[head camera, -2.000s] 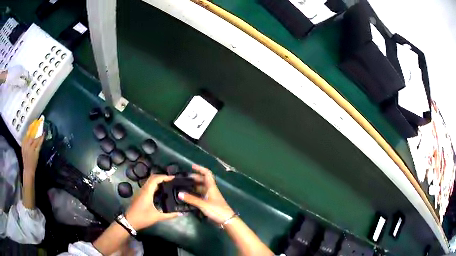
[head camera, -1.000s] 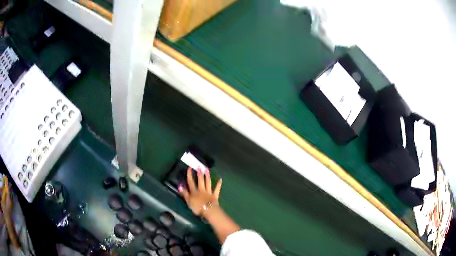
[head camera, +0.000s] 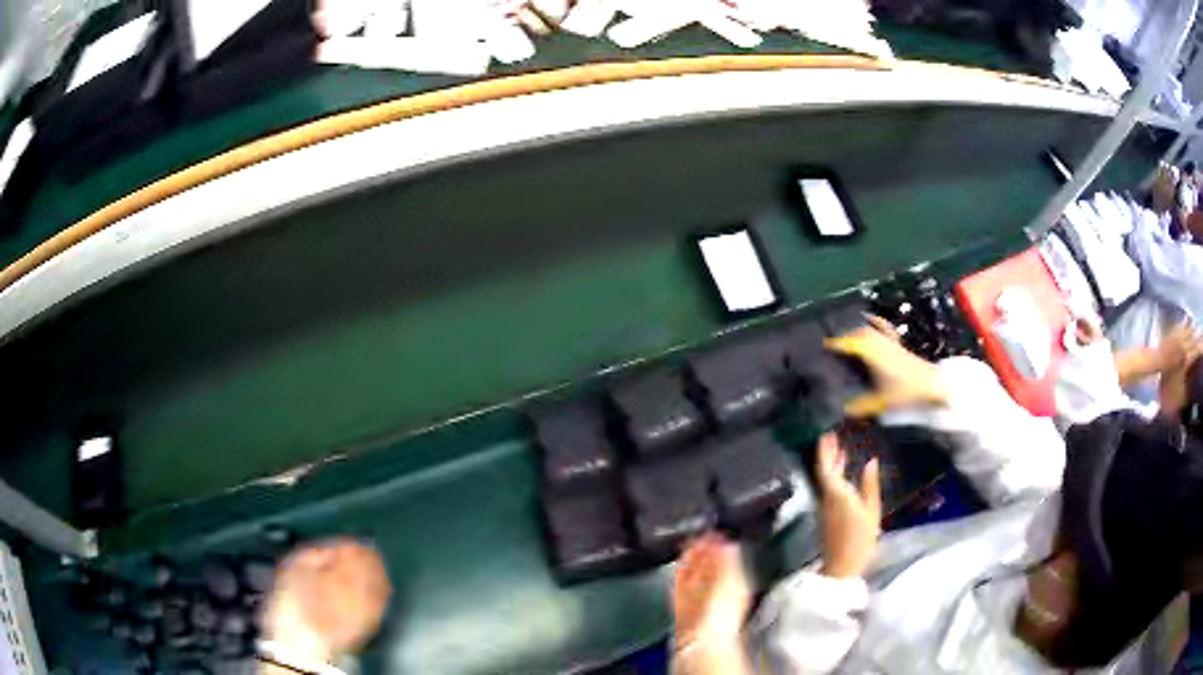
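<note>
My left hand (head camera: 330, 593) is blurred, above the bench beside a cluster of small black rounded units (head camera: 185, 607) at the lower left. Whether it holds anything cannot be told. My right hand (head camera: 710, 587) is blurred too, at the front edge of the stacked black inserts (head camera: 666, 501), which stand in two rows with pale lettering. Its fingertips seem to be near the front row; its grip cannot be made out. A black box with a small white card (head camera: 95, 462) lies on the belt at the left.
Two black boxes with white cards (head camera: 736, 270) lie farther along the belt (head camera: 396, 356). A coworker's hands (head camera: 897, 376), with yellow on the fingers, reach over the inserts from the right. A red tray (head camera: 1016, 323) is beyond. The shelf edge (head camera: 528, 99) crosses above, with paper slips (head camera: 435, 33).
The view has swung to the right. My right hand has left the box on the belt and is now at the inserts. My left hand has come into view near the rounded units.
</note>
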